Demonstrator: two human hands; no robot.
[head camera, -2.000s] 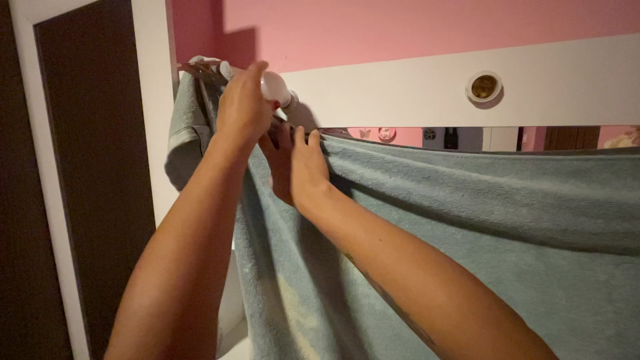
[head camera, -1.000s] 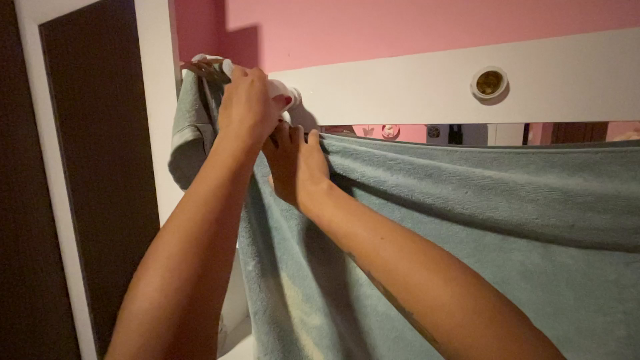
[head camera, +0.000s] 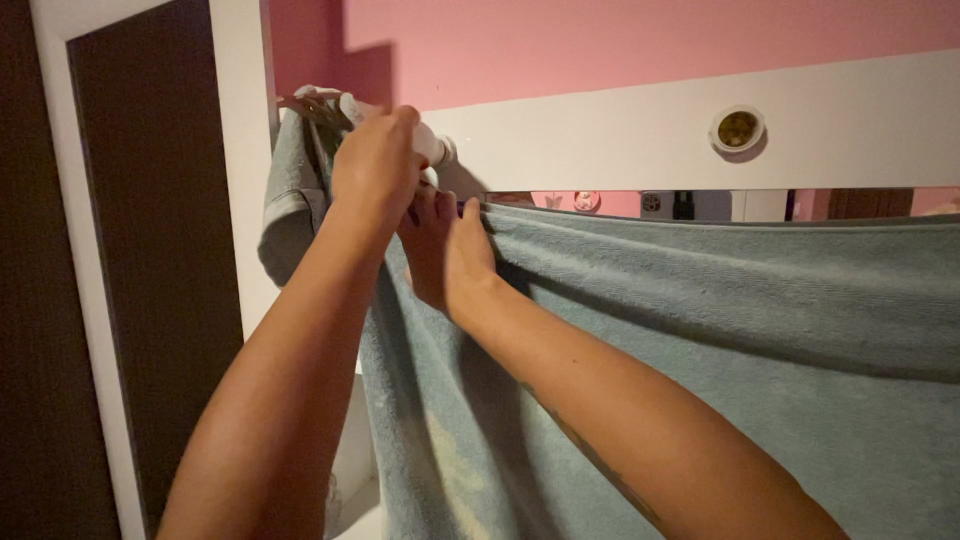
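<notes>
A blue-grey towel-like cloth hangs across the front of a mirror, with a thin strip of glass showing above its edge. My left hand is at the upper left, its fingers around a white fitting that sticks out from the white frame. Just below and to the right, my right hand presses on the cloth near its upper edge, its fingertips close to the fitting. Left of my hands, a bunched part of the cloth hangs down. What my left fingers grip exactly is partly hidden.
A white frame board runs across the top, with a round white fitting on it. Behind is a pink wall. At the left stands a white-framed dark panel. Part of a white surface shows low down, behind the cloth.
</notes>
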